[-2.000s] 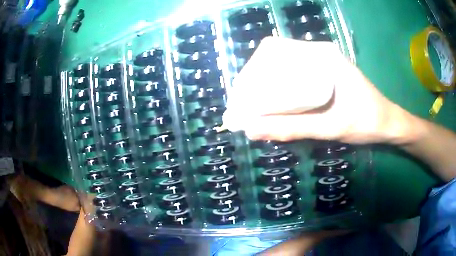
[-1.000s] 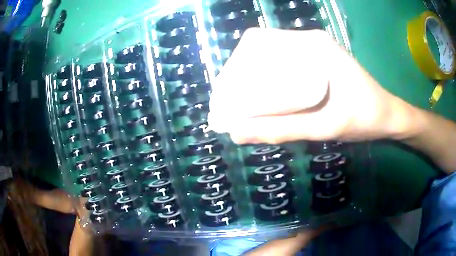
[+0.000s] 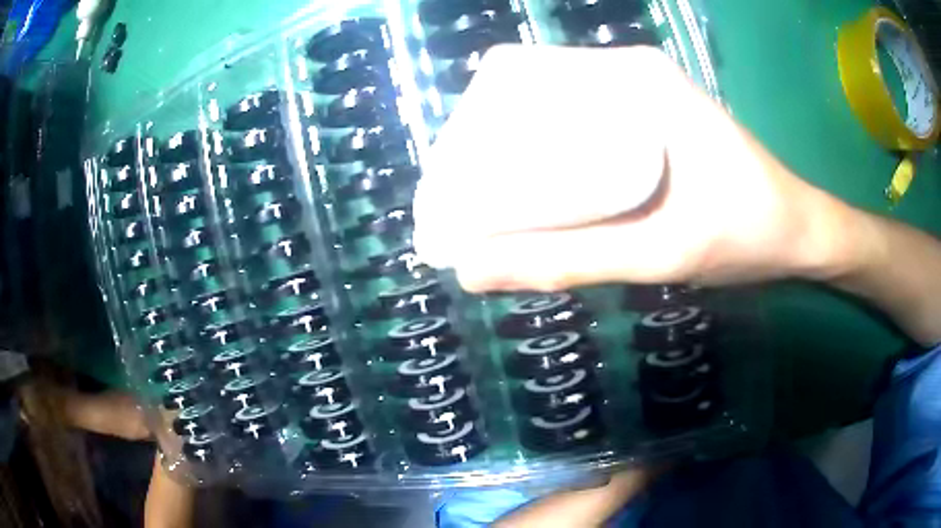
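Observation:
A large clear blister tray [image 3: 413, 480] fills the middle, with six columns of black round parts [image 3: 428, 371], many with a metallic pin glint, some with a pale ring. My right hand [image 3: 712, 217] reaches in from the right above the tray, closed around a pale, overexposed squeeze bottle [image 3: 568, 175]. Bottle and fingers merge in glare; the tip cannot be made out, but it is near the fourth column from the left. My left hand [image 3: 609, 497] is only partly seen at the bottom edge, below the tray; its fingers are hidden.
A yellow tape roll [image 3: 869, 77] with a loose tail lies on the green mat [image 3: 795, 113] at right. Small loose black parts [image 3: 115, 47] and a white object [image 3: 91, 19] are at far left. Another person's arm [image 3: 103, 413] is at lower left. Dark stacked trays [image 3: 36, 186] stand left.
The tray, tape roll and loose parts appear shifted left and slightly up in the view. My right hand with the bottle also appears further left, still over the same tray area.

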